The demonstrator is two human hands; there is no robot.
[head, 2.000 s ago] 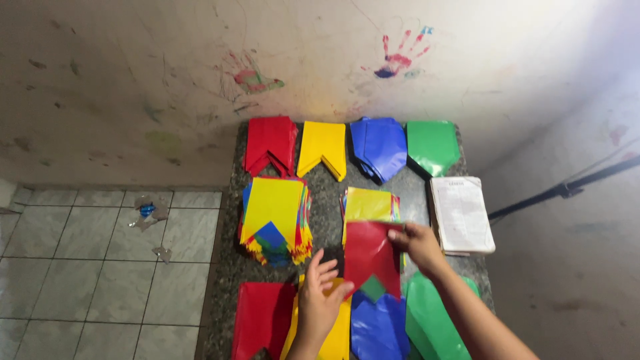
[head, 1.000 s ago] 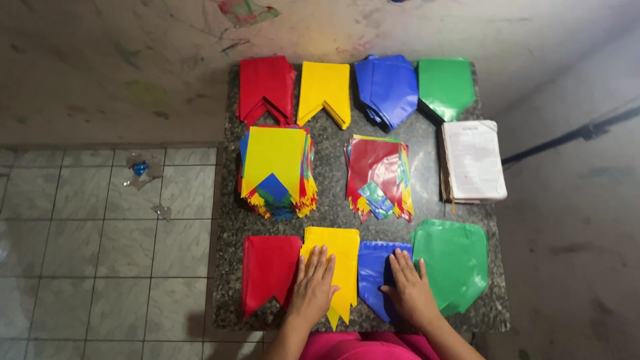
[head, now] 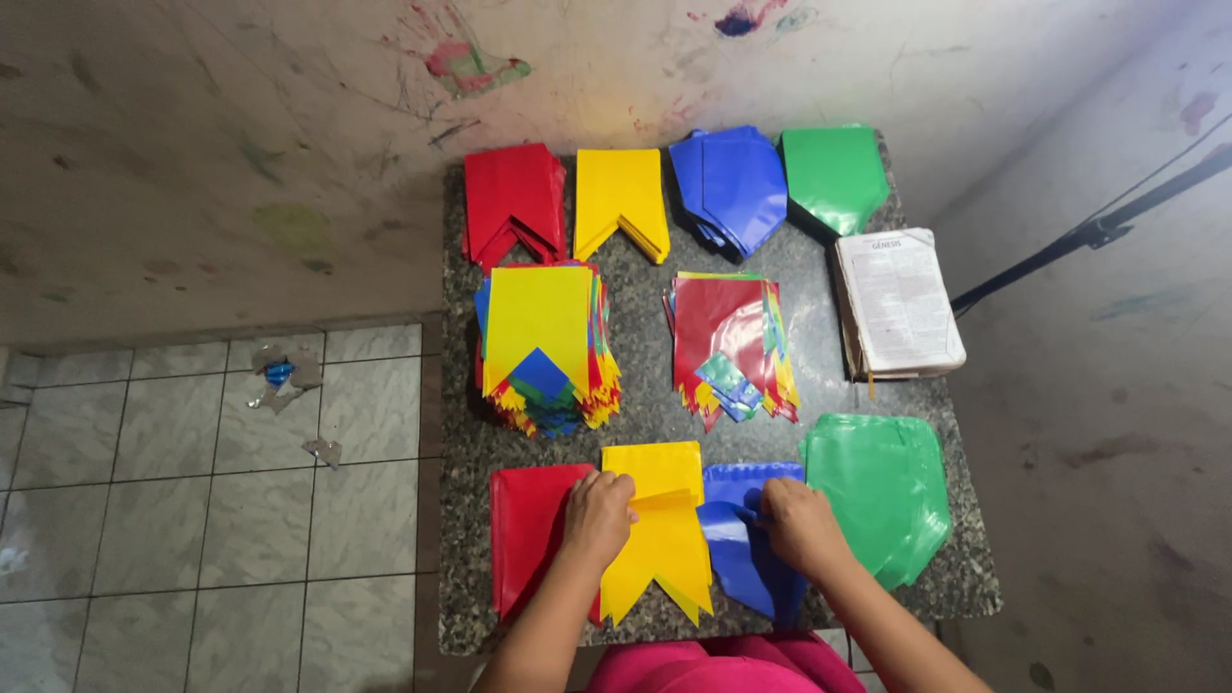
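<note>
On a speckled stone tabletop [head: 635,385], my left hand [head: 602,515] pinches the top sheet of the near yellow pennant stack [head: 659,558], which buckles into a fold. My right hand [head: 794,520] grips a blue pennant, bent up from the near blue stack [head: 760,577]. To the left lies the near red stack [head: 529,534], partly under my left hand; to the right, the near green stack [head: 876,500]. Two mixed-colour stacks sit in the middle row, one topped yellow [head: 539,318], one topped red [head: 722,322].
Along the back edge are red [head: 515,197], yellow [head: 621,192], blue [head: 736,188] and green [head: 833,178] pennant stacks. An open thick book [head: 900,303] lies at the right edge. A black pole [head: 1088,231] stands beside the right wall. Torn scraps [head: 279,375] lie on the tiled floor.
Two seconds ago a red pennant was held over the right mixed stack; it was released there. My hands moved to the near row, lay flat on yellow and blue, and now grip pennants.
</note>
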